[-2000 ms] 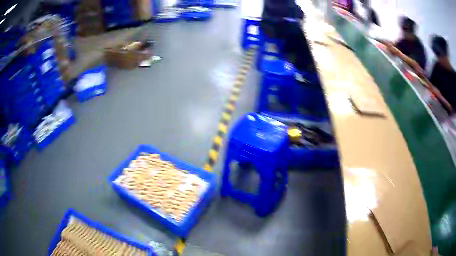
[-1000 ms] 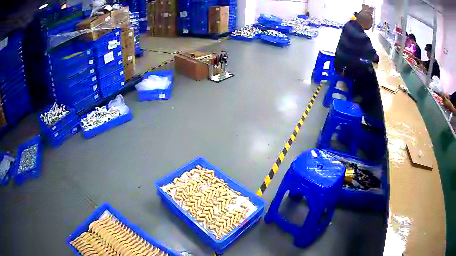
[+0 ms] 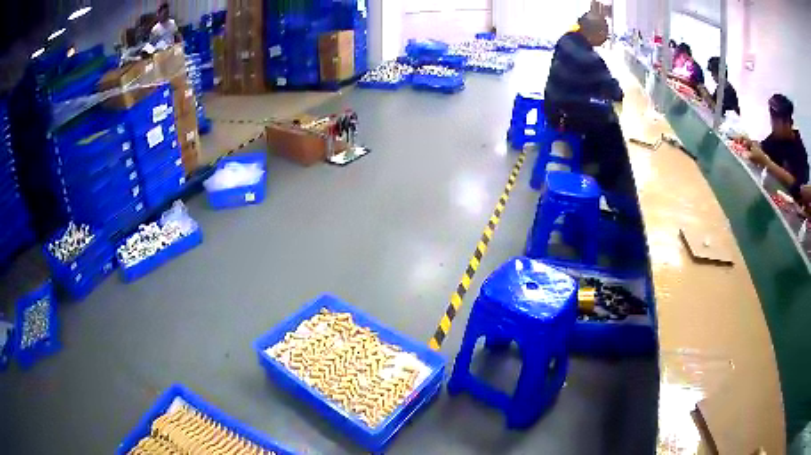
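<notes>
Neither of my hands is in the picture. A long, tan, shiny bench (image 3: 698,315) runs along the right side, bending with the lens. A cardboard pad (image 3: 740,418) lies on its near end, cut off by the bottom edge. Another cardboard pad (image 3: 708,246) lies farther along, with a small pale spot on it. More flat pieces lie at the far part, too small to tell apart. A blue stool (image 3: 526,293) stands on the floor beside the bench.
A blue crate of beige curved parts (image 3: 351,369) and a second such crate (image 3: 191,431) stand on the floor. A blue crate of black parts (image 3: 614,307) is behind the stool. A person (image 3: 578,80) stands at the far bench. A green divider (image 3: 734,213) separates seated people.
The view has swung, then steadied. Since one second ago the floor, crates and bench have shifted left in the picture, and more of the near cardboard pad and the people opposite shows.
</notes>
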